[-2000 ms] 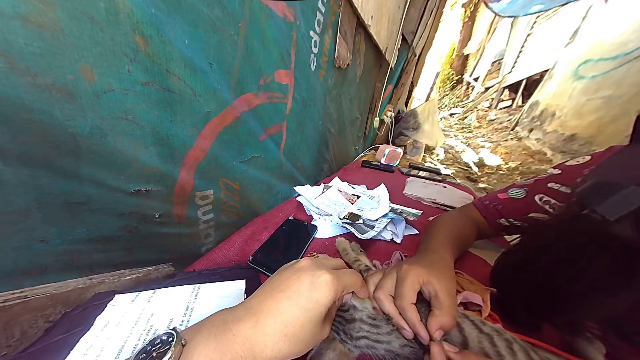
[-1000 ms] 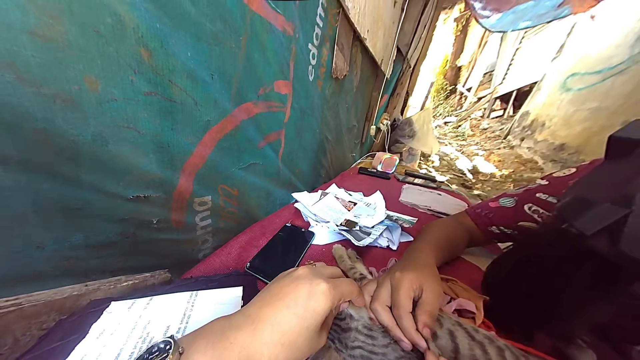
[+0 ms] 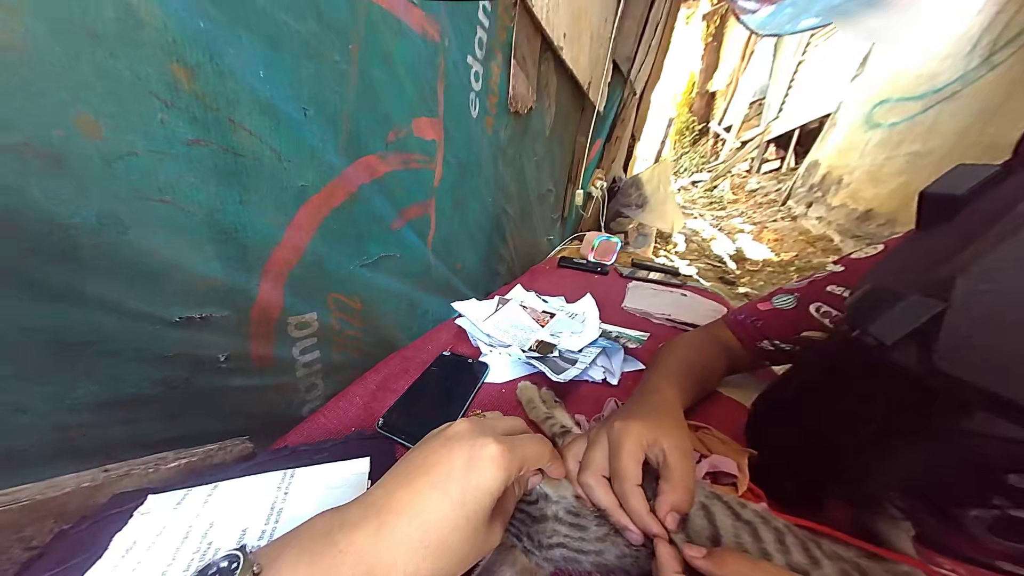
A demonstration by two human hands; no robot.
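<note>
A grey tabby cat (image 3: pixel 568 528) lies at the bottom, one paw (image 3: pixel 542 406) stretched toward the papers. My left hand (image 3: pixel 488 456), with a wristwatch (image 3: pixel 228 564) and a ring, pinches the cat's fur or limb with thumb and fingers. Another person's hand (image 3: pixel 640 464) rests on the cat right beside mine, its fingertips lowered into the striped fur. Fingertips (image 3: pixel 696 556) at the bottom edge meet that hand's; whether they are my right hand's or the other person's, I cannot tell. What is pinched there is hidden. The cat's head is not discernible.
A black smartphone (image 3: pixel 436 396), crumpled papers (image 3: pixel 544 332) and a printed sheet (image 3: pixel 240 520) lie near my left arm. Farther back on the red cloth (image 3: pixel 352 408) are a small lit device (image 3: pixel 600 248) and dark slim objects. A green tarp wall (image 3: pixel 160 200) borders the left; a person's dark-haired head (image 3: pixel 824 424) leans in from the right.
</note>
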